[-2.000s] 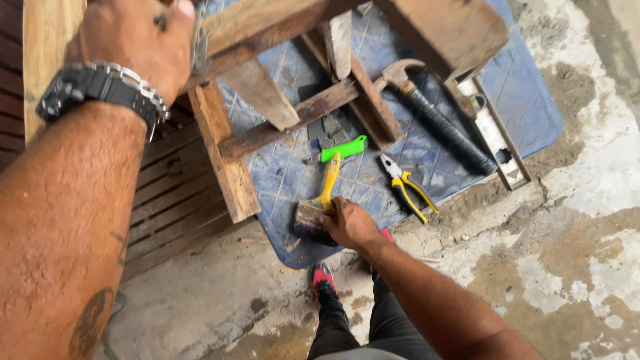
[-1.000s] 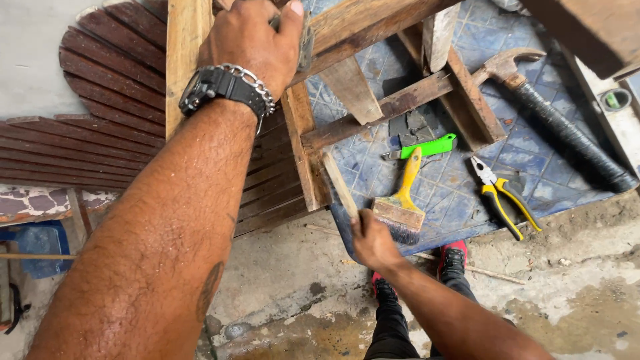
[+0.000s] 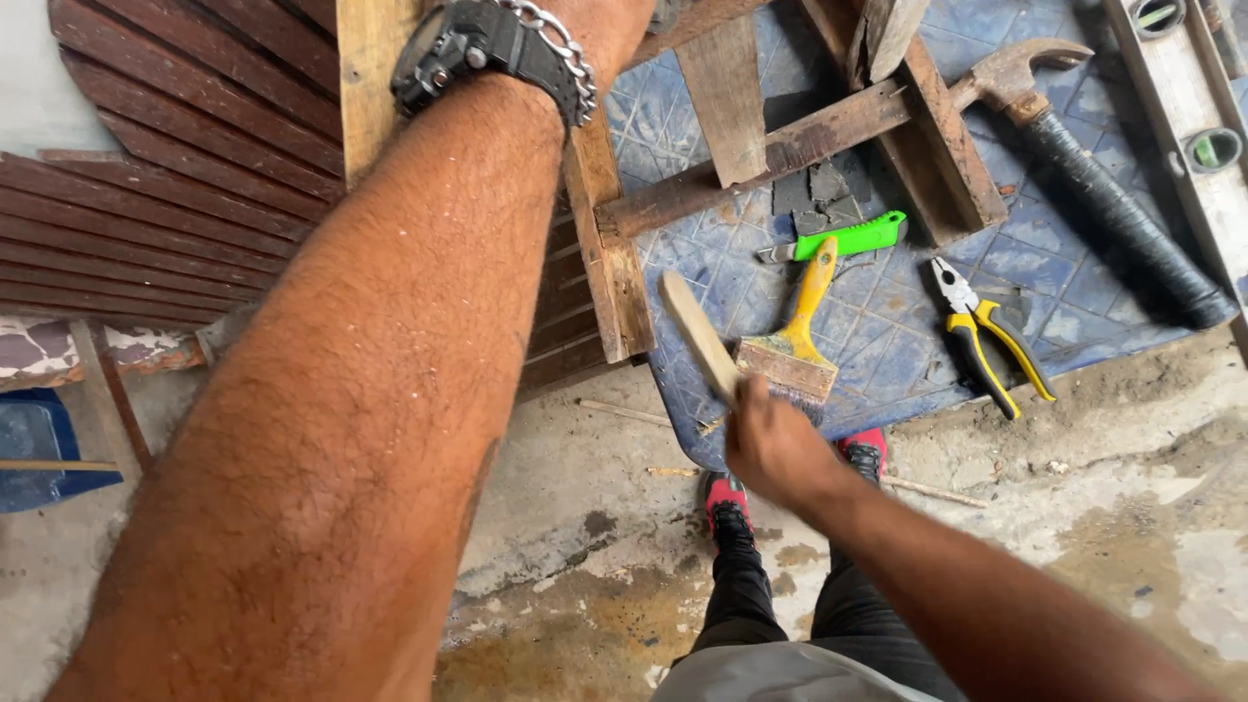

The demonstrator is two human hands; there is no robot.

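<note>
My right hand (image 3: pixel 780 439) is closed on a flat wooden stick (image 3: pixel 700 331), which slants up to the left over the blue table's corner. Just beside it lies a paintbrush (image 3: pixel 804 312) with a yellow handle, its tip touching a green utility knife (image 3: pixel 848 237). Yellow-and-black pliers (image 3: pixel 985 336) rest farther right, and a claw hammer (image 3: pixel 1111 185) with a black-wrapped handle lies beyond them. My left hand (image 3: pixel 612 34), below a black watch and a chain bracelet, is at the wooden frame (image 3: pixel 609 263); its fingers are cut off by the top edge.
A spirit level (image 3: pixel 1185 127) lies along the right side of the blue table (image 3: pixel 877 385). Dark slatted wood (image 3: pixel 185 166) spreads at the left, with a blue container (image 3: pixel 39 439) below it. Thin sticks lie on the stained concrete floor (image 3: pixel 565 585).
My right hand was at the paintbrush's bristle end two seconds ago; it now holds the wooden stick up and to the left. The view has shifted, leaving my left hand mostly out of frame.
</note>
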